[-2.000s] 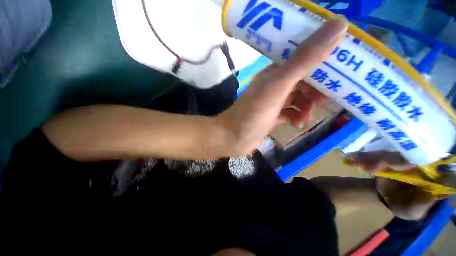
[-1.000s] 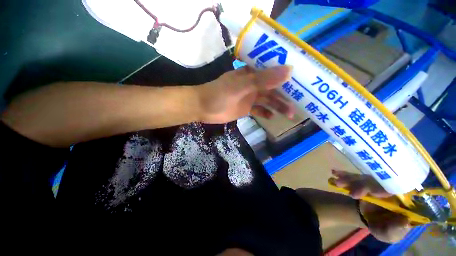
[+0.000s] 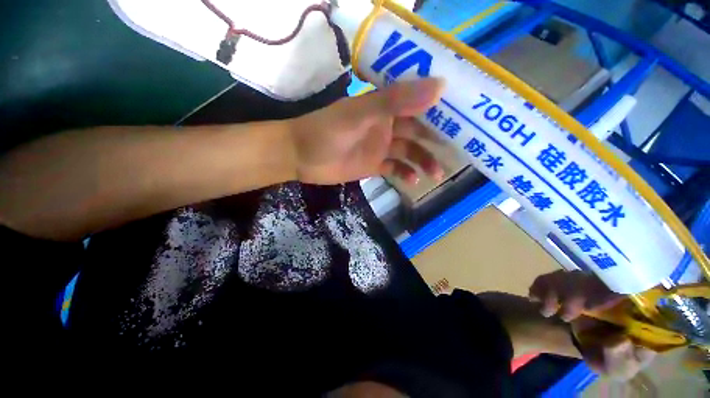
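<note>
A caulking gun with a yellow frame (image 3: 537,105) holds a white 706H cartridge with blue print (image 3: 537,167), slanting from upper centre to lower right. Its front end is over the edge of a white plastic part (image 3: 276,66); the nozzle tip is hard to make out. A dark red wire (image 3: 272,37) curves across the part, with dark patches near its bends. My left hand (image 3: 366,136) is at the front of the cartridge, thumb over its side, other fingers curled below, some hidden. My right hand (image 3: 595,322) grips the yellow trigger and handle, partly blurred.
The green bench top (image 3: 70,70) is at upper left. Blue rack bars (image 3: 459,210) and brown cartons (image 3: 490,256) are at the right, below and behind the gun. My dark clothing with pale speckled patches (image 3: 284,249) fills the lower middle.
Over the two seconds, the white part has shifted up and left in view. My left hand has moved left and its thumb has drawn back along the cartridge. My right hand stays on the handle.
</note>
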